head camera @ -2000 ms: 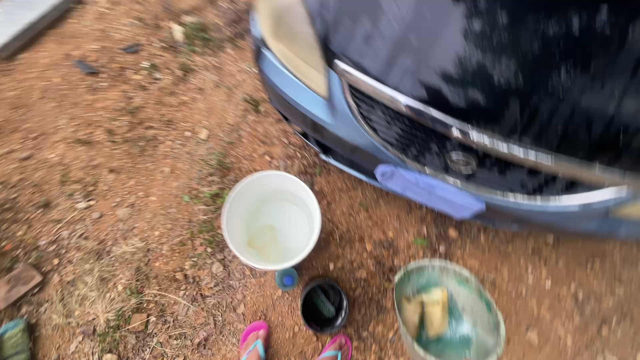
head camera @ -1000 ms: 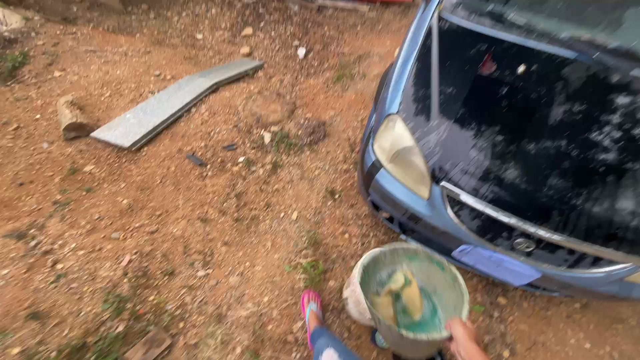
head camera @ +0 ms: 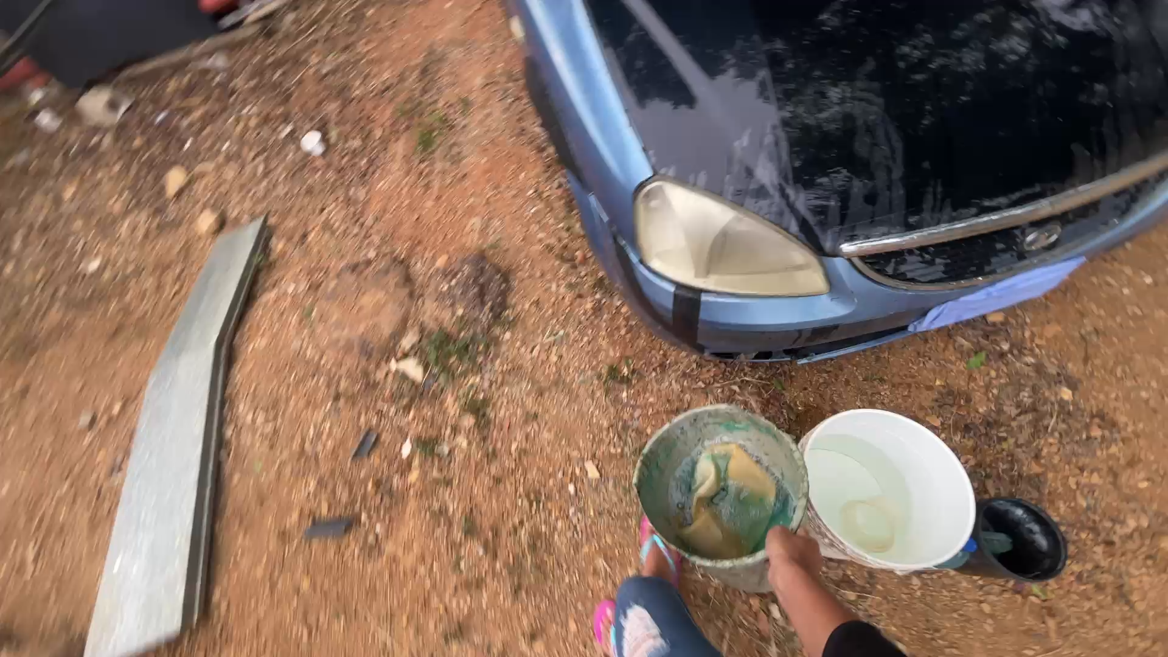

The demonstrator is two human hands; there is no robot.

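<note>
My right hand (head camera: 792,555) grips the near right rim of a grey-green bucket (head camera: 659,461). Soapy greenish water and a yellowish cloth (head camera: 721,493) lie inside it. Just right of that bucket stands a white bucket (head camera: 944,474) with clear water and a pale round shape in it. A small black bucket (head camera: 1049,547), holding something dark green, stands further right. My left hand is out of view.
A blue car with a wet dark hood (head camera: 876,100) and cloudy headlight (head camera: 730,242) stands ahead; a blue-violet cloth (head camera: 995,297) hangs at its bumper. A long grey metal sheet (head camera: 173,411) lies left on reddish, stony ground. My pink-soled sandals are below.
My right hand has taken hold of the grey-green bucket, which stood right of the black one two seconds ago and is now left of the white bucket. The view has shifted left.
</note>
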